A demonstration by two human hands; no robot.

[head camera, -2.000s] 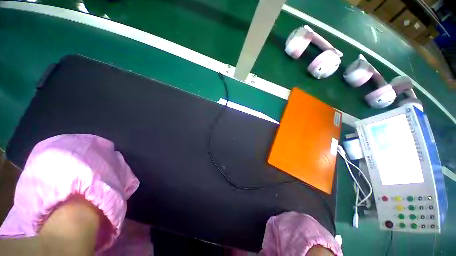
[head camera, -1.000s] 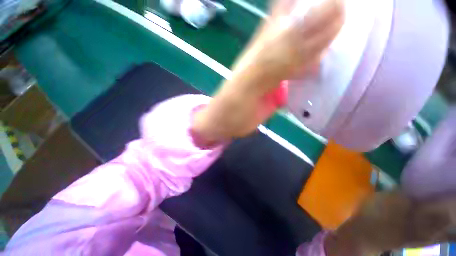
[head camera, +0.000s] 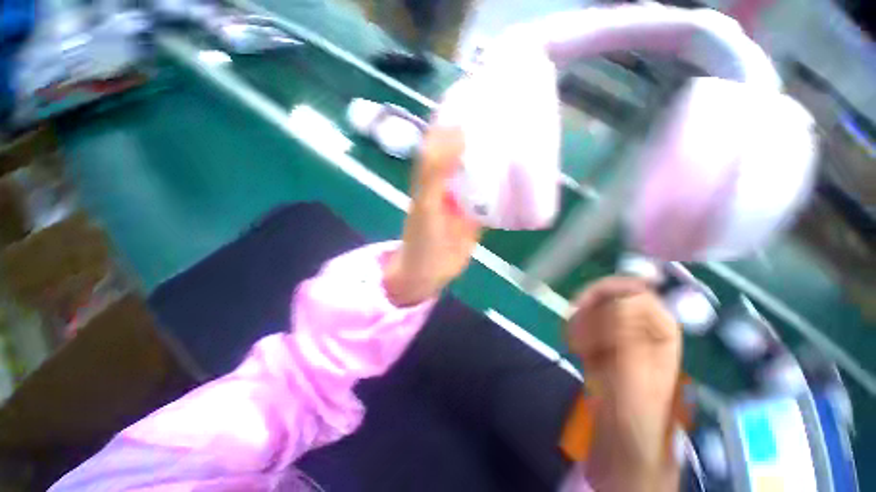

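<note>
Pale pink and white headphones (head camera: 725, 178) are held up in front of me, blurred, with the headband arching over the two cups. My left hand (head camera: 437, 216) grips the left cup from its outer side; a small red or pink spot shows by the fingers. My right hand (head camera: 624, 322) is below the right cup with its fingers curled; blur hides whether it holds or touches anything. Pink sleeves cover both forearms, the right one barely in view.
A black mat (head camera: 432, 404) lies below. An orange pad (head camera: 578, 430) is partly behind my right forearm. The tester (head camera: 776, 444) is at the lower right. Other headphones (head camera: 389, 127) lie on the green conveyor (head camera: 365, 154). Cartons (head camera: 106, 384) stand at left.
The headphones have moved farther from the camera, so both cups and the headband now show. My right hand has moved up and left. Two seconds ago no headphones were held.
</note>
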